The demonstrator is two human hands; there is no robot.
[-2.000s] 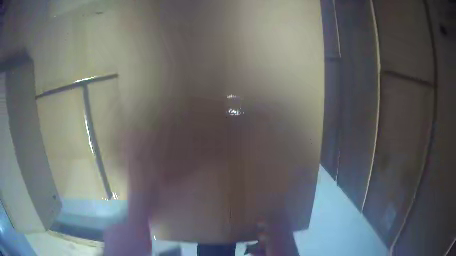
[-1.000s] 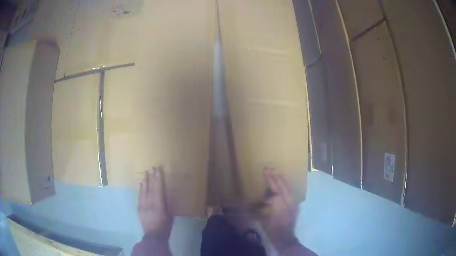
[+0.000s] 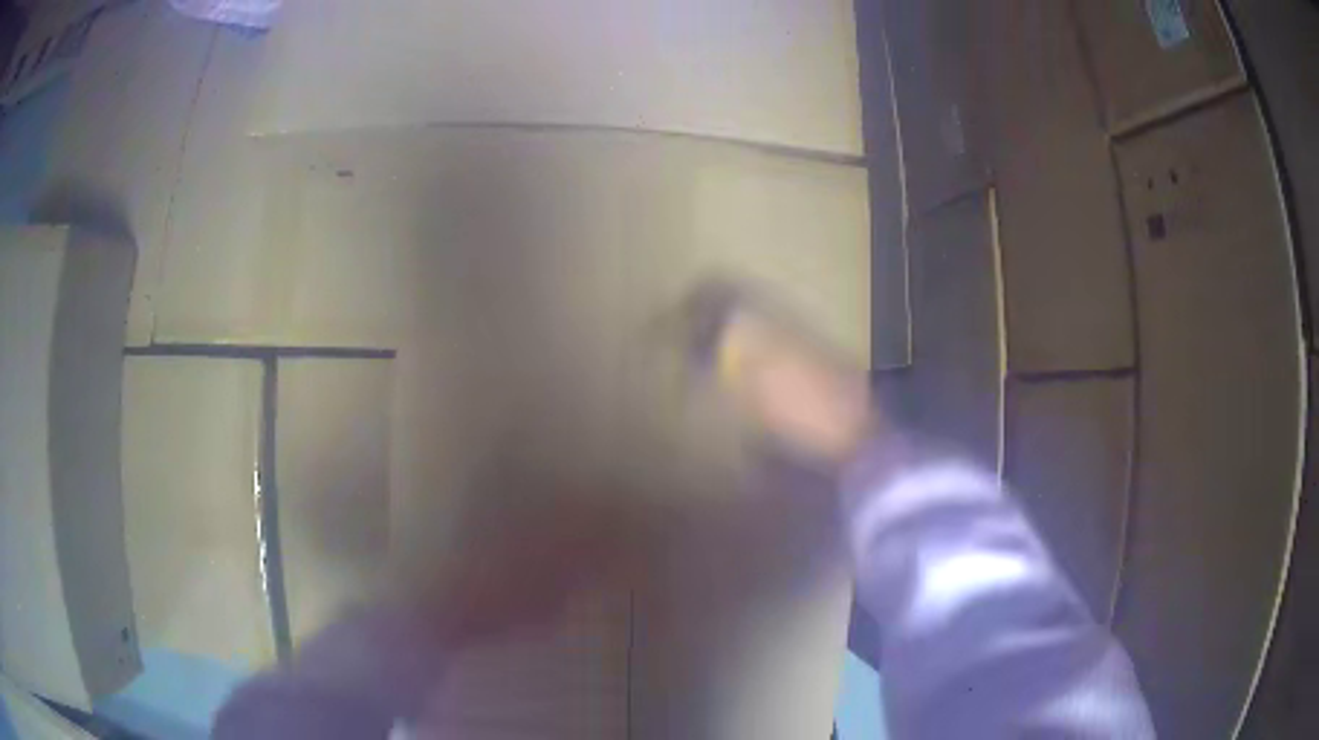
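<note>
A large brown carton point(image 3: 738, 622) lies in front of me, its flaps down and a thin centre seam visible near the bottom of the view. My right hand point(image 3: 796, 390), blurred, is over the right side of the carton top. It is closed on a utility knife point(image 3: 726, 341), seen as a blurred dark and yellow shape; the blade cannot be made out. My left hand point(image 3: 543, 571) is a reddish blur low over the carton's left half; its fingers cannot be made out.
More flat cartons point(image 3: 195, 492) with dark seams adjoin on the left, beside a raised carton side point(image 3: 87, 463). Tightly stacked cartons point(image 3: 1063, 260) stand on the right, one with a small label. Blue-grey floor point(image 3: 195, 680) shows at the lower left.
The flaps were parted in a narrow gap with both hands at the near edge; now they lie down. My right hand has moved forward over the carton. The view has shifted forward.
</note>
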